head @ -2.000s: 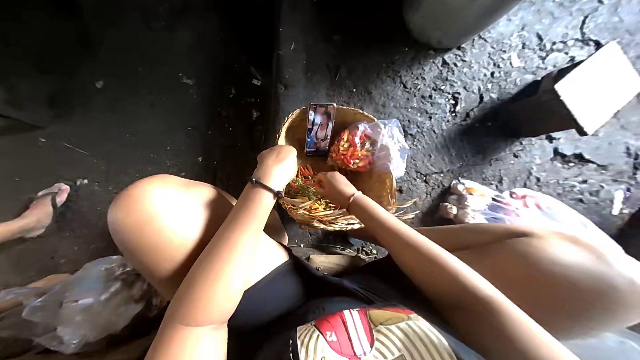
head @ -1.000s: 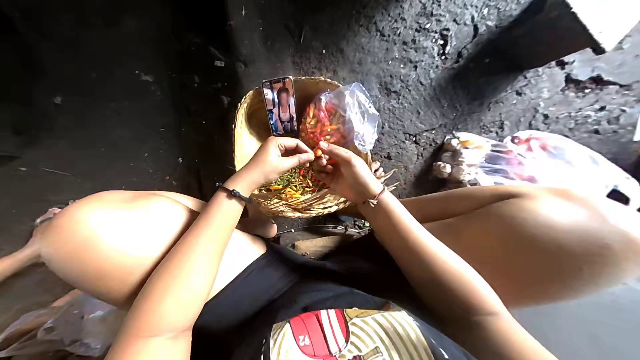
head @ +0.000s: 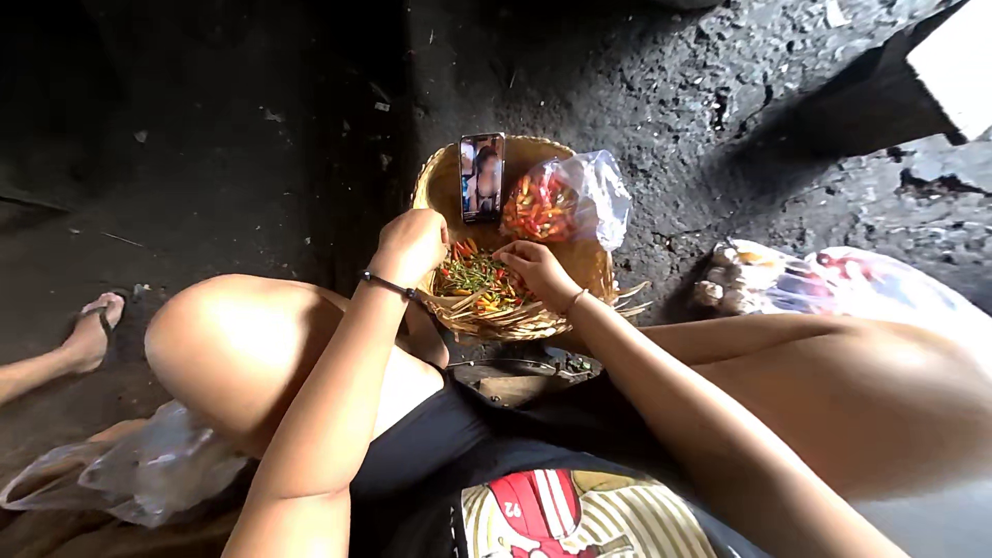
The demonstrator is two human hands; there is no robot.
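A woven basket (head: 589, 267) stands between my knees with loose small chili peppers (head: 484, 283), red, orange and green-stemmed, in its near part. My left hand (head: 415, 240), fingers curled, is over the basket's left rim; whether it holds something is hidden. My right hand (head: 535, 267) is above the right side of the loose chilies, thumb and fingertips close together; I cannot tell if a chili is between them. A clear plastic bag of red and orange chilies (head: 542, 205) lies at the basket's back right. A smartphone (head: 482, 178) leans upright at the back left.
Plastic bags (head: 876, 283), one with what looks like garlic bulbs (head: 717, 275), lie beyond my right knee. A pale-topped block (head: 957, 70) stands at the upper right. An empty-looking clear bag (head: 155, 465) is at the lower left. Another person's sandalled foot (head: 101, 329) is at the left.
One second ago my hands were together with a small reddish thing at the fingertips; now they are apart, the left at the basket's left rim, the right over the chilies. The view has shifted.
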